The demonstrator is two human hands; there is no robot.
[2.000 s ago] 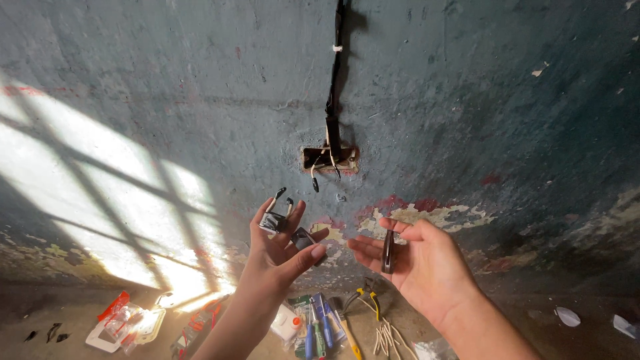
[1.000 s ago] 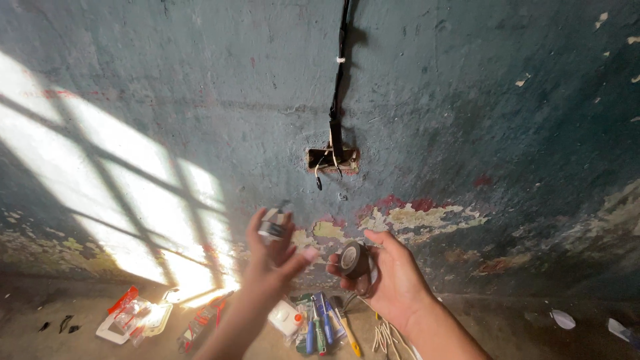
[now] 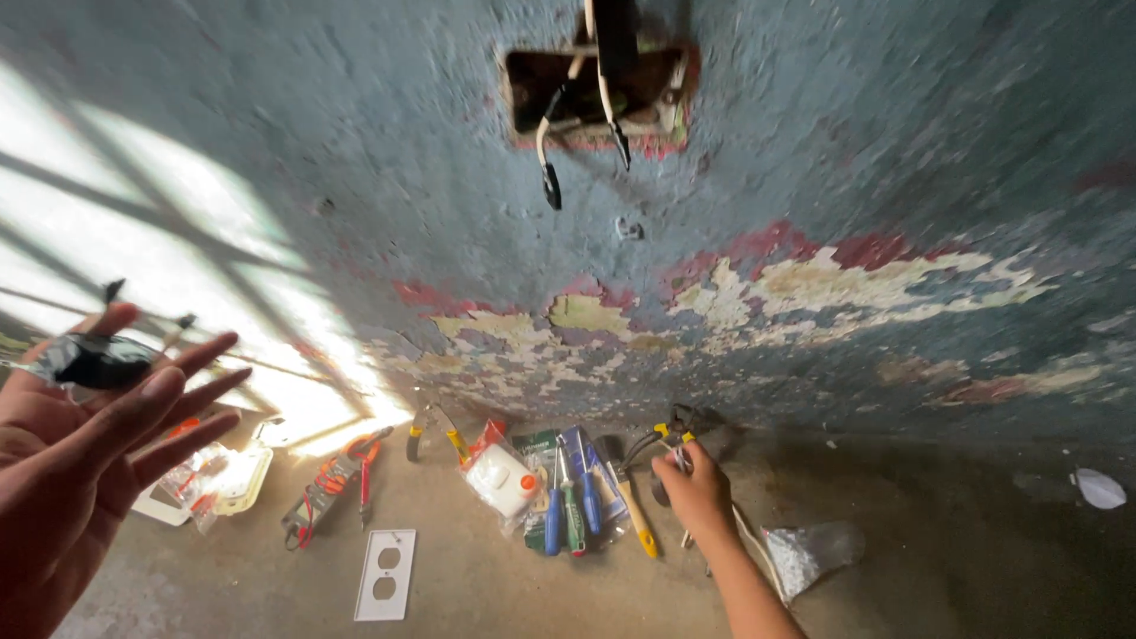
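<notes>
At the left edge, my left hand (image 3: 98,426) holds a small electrical device (image 3: 102,359) partly wrapped in black tape, with short tape-ended wires sticking up. Its fingers are spread beside the device. Low at centre right, my right hand (image 3: 697,488) is down near the floor with curled fingers around a dark round roll of tape (image 3: 659,491), mostly hidden by the hand. Yellow-and-black pliers (image 3: 676,429) lie just beyond its fingertips. Above, two pale wires with black-taped ends (image 3: 552,185) hang from a recessed wall box (image 3: 661,84).
Along the wall's foot lie wire strippers (image 3: 457,444), a clamp meter (image 3: 315,497), a bagged white bottle (image 3: 501,479), screwdrivers (image 3: 572,519), and a yellow-handled brush (image 3: 641,524). A white outlet cover plate (image 3: 385,575) lies nearer. White cable (image 3: 759,555) and a clear bag (image 3: 803,555) are at right.
My right hand has moved down to the tools on the floor with the tape roll. My left hand has moved away to the left, still with the device. The view has shifted nearer and lower.
</notes>
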